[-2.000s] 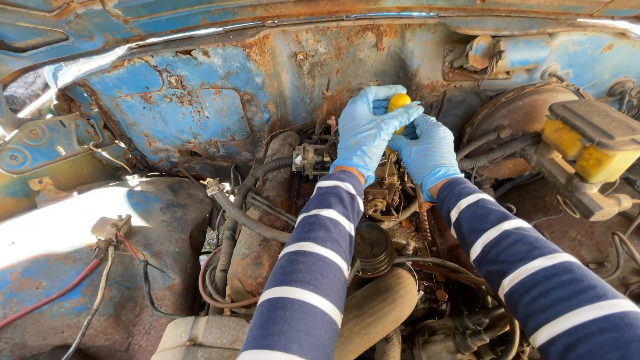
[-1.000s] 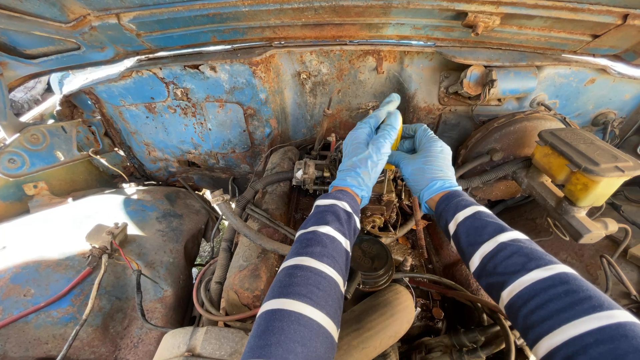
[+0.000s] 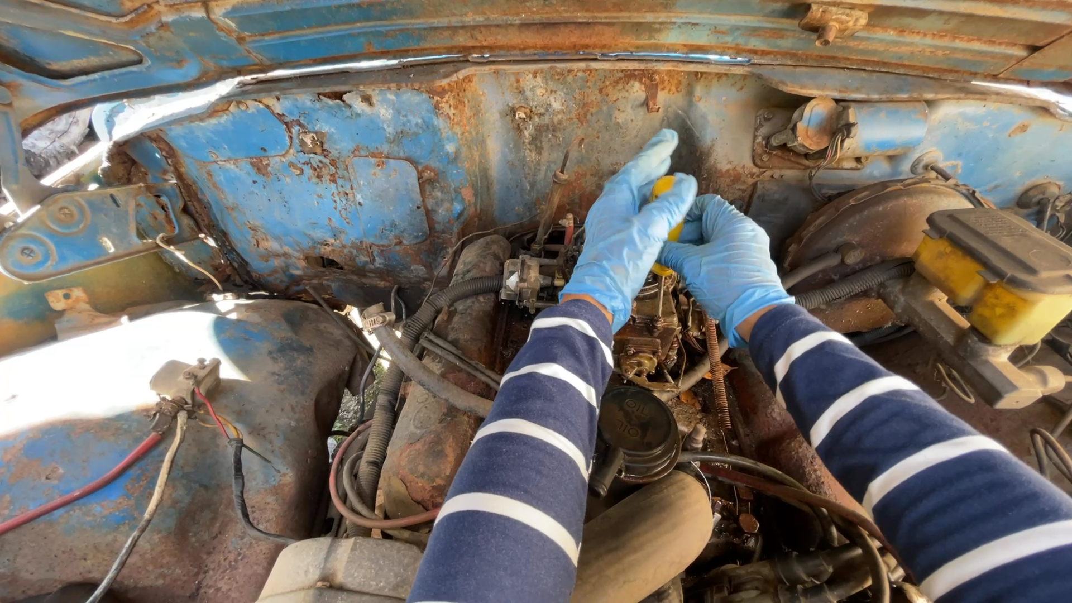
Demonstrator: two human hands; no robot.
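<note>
My left hand (image 3: 636, 222), in a blue disposable glove, holds the upper part of a yellow handle (image 3: 666, 197) between thumb and palm, its fingers extended up. Beside it my right hand (image 3: 724, 255), gloved alike, has its fingers closed around the lower part of the same handle. Which tool the handle belongs to cannot be told; its lower end is hidden by the hands. Just below the hands lies a greasy carburetor (image 3: 651, 327) on the engine. Nearer to me is a black oil filler cap (image 3: 636, 419), between my forearms.
Behind the hands stands the rusty blue firewall (image 3: 385, 184), under the raised hood (image 3: 502, 33). A brake fluid reservoir (image 3: 997, 276) is at right. Hoses (image 3: 427, 373) and the inner fender (image 3: 276, 435) with loose wires (image 3: 159, 494) are at left.
The fingers of my left hand, curled over the top of the yellow handle two seconds ago, are now extended upward. My right hand stays beside it.
</note>
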